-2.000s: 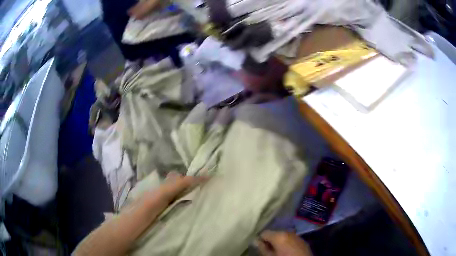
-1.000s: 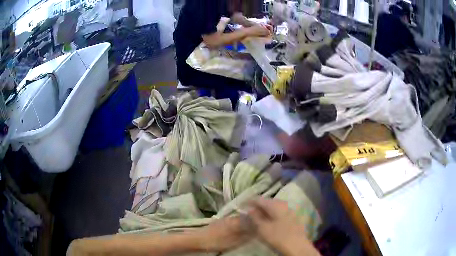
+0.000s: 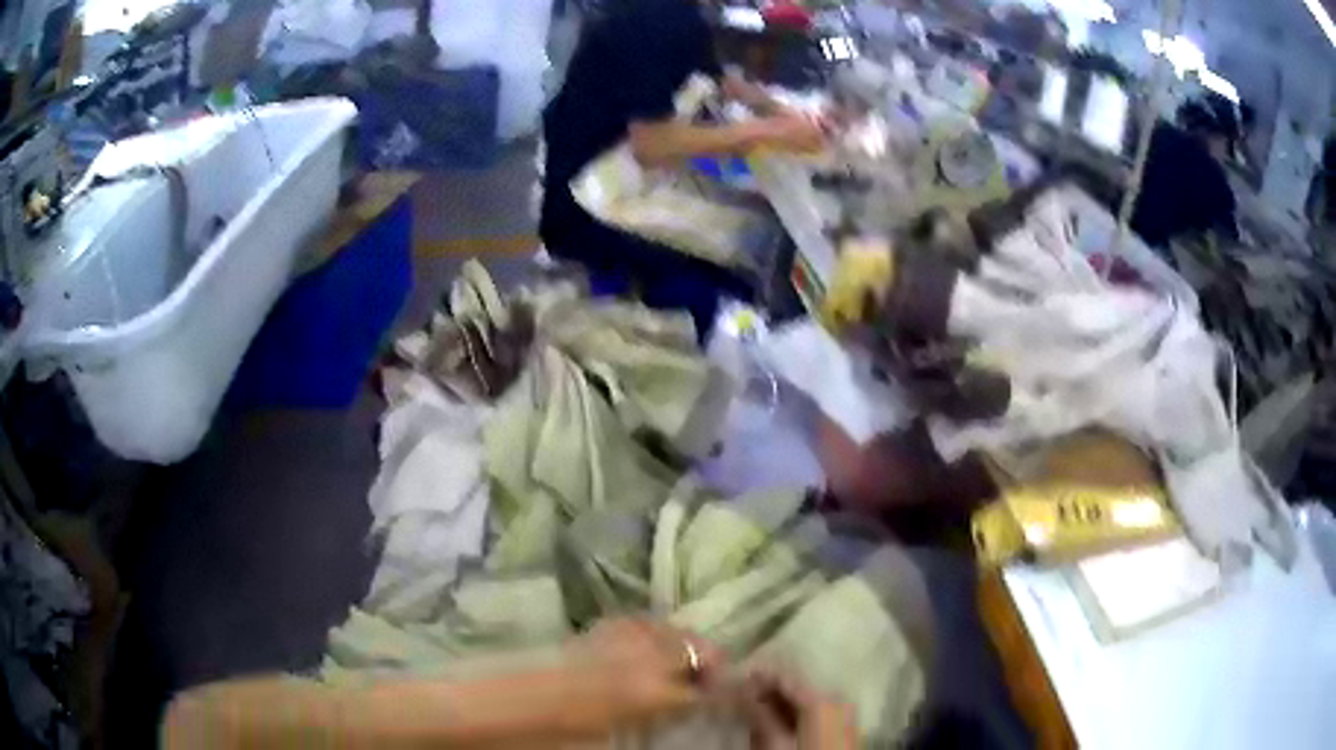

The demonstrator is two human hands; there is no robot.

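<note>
A large heap of olive-green garment pieces point(image 3: 557, 425) lies in front of me beside the table, with pale cloth point(image 3: 429, 476) on its left side. My left hand point(image 3: 652, 667) lies over the near part of the heap, a ring on one finger. My right hand point(image 3: 799, 715) is close beside it at the bottom edge, blurred and partly cut off. The fingers are bent at the cloth, but blur hides whether either hand grips it.
A white table point(image 3: 1172, 659) at right bears a yellow packet point(image 3: 1084, 516), a white pad point(image 3: 1150, 586) and pale garments with dark ends point(image 3: 1084, 322). A white tub point(image 3: 220, 279) and blue bin point(image 3: 330, 315) stand left. A person in dark clothes point(image 3: 615, 161) works at a machine ahead.
The view has risen from the heap and phone to the room. My hands have come together over the near cloth and now sit slightly lower than a second ago.
</note>
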